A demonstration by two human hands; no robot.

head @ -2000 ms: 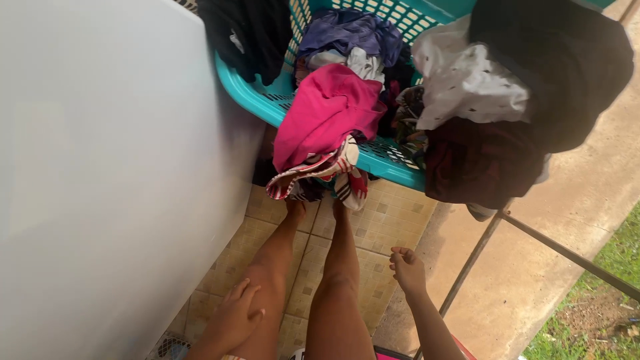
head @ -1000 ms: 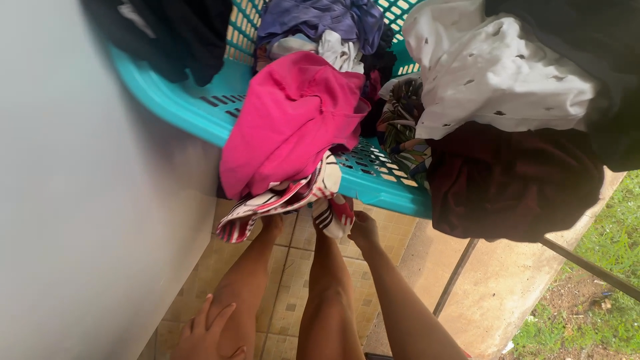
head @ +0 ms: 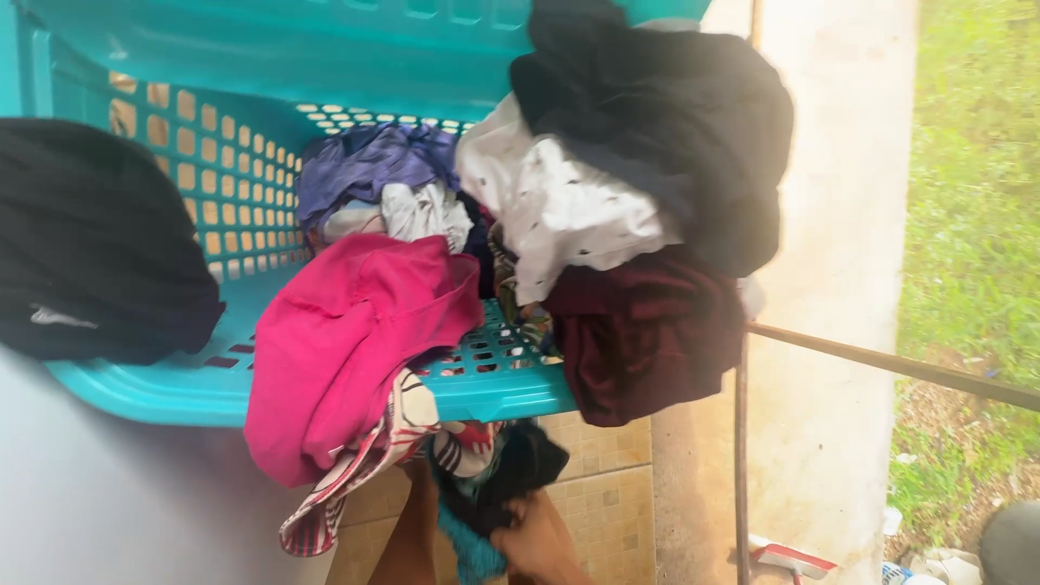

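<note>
My right hand (head: 532,528) grips a bunched black and teal cloth (head: 508,479) below the front rim of a teal plastic laundry basket (head: 496,402). Over that rim hangs a bright pink garment (head: 349,341), with a red, white and black patterned cloth (head: 382,455) beneath it. Purple clothing (head: 378,166) and a whitish cloth (head: 426,215) lie inside the basket. A white spotted garment (head: 569,215), a black one (head: 674,130) and a dark maroon one (head: 650,333) drape over the right side. Black fabric (head: 89,244) covers the left rim. My left hand is out of view.
A smooth pale surface (head: 146,496) stands at the lower left. Beige floor tiles (head: 609,504) lie under the basket. To the right are a thin metal bar (head: 894,363), a concrete ledge (head: 821,439), a red and white object (head: 792,559) and grass (head: 967,203).
My right hand, bare two seconds ago, moved to the cloth under the rim and now holds a black and teal cloth. My left hand has left the view, which has shifted closer to the basket.
</note>
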